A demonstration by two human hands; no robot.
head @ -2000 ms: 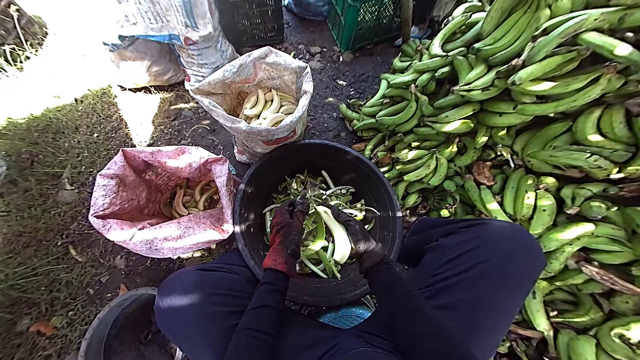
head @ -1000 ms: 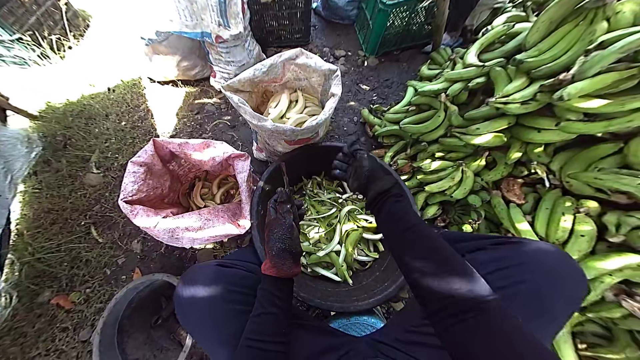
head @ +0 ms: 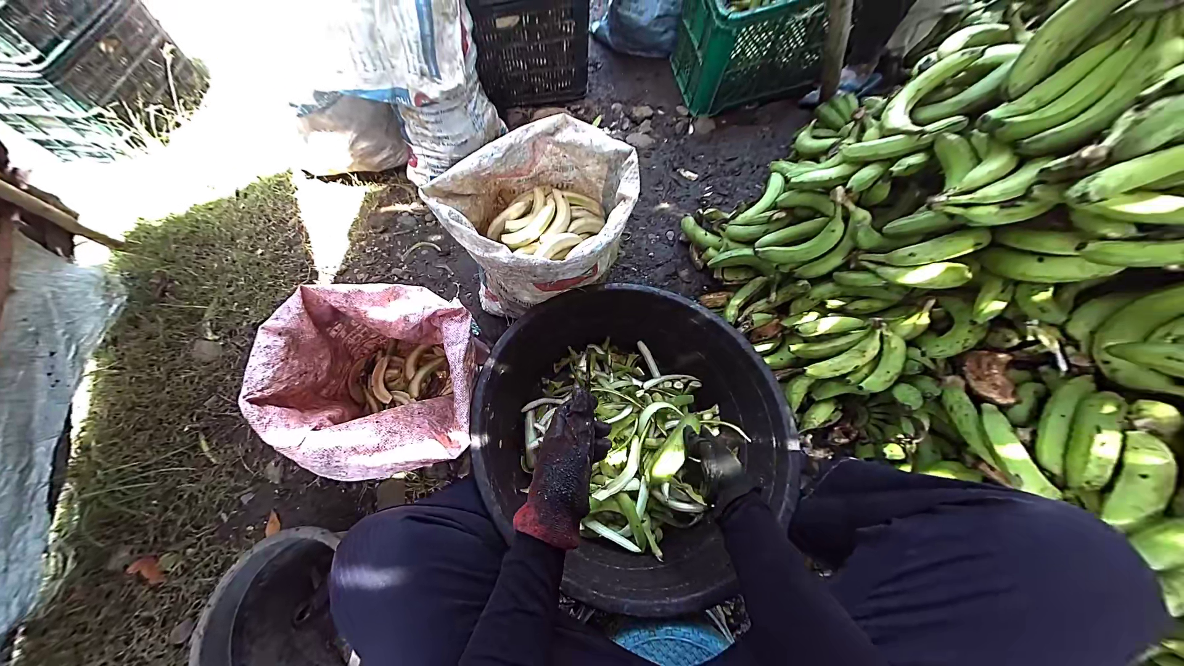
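Observation:
Both hands are gloved and reach into a black plastic tub [head: 638, 592] between my legs. Green plantain peels [head: 638, 444] lie heaped in it. My left hand [head: 566, 449], in a black and red glove, is over the left side of the peels; a thin dark object points up from it, too unclear to name. My right hand [head: 720, 467], in a dark glove, touches the peels at the right, its fingers partly hidden; whether it grips a piece, I cannot tell. Peeled plantains [head: 550, 222] fill a white woven sack [head: 536, 277] beyond the tub.
A pink-stained woven sack [head: 370, 449] at the left holds more peeled plantains [head: 402, 375]. Unpeeled green plantains [head: 925, 250] are piled at the right. A dark bucket [head: 268, 592] stands lower left. Black [head: 527, 55] and green [head: 749, 55] crates and full sacks [head: 444, 111] stand behind.
Two seconds ago a pale peeled plantain was between my hands; it is gone from there. My right hand was raised at the tub's far rim a second ago and is now down in the peels.

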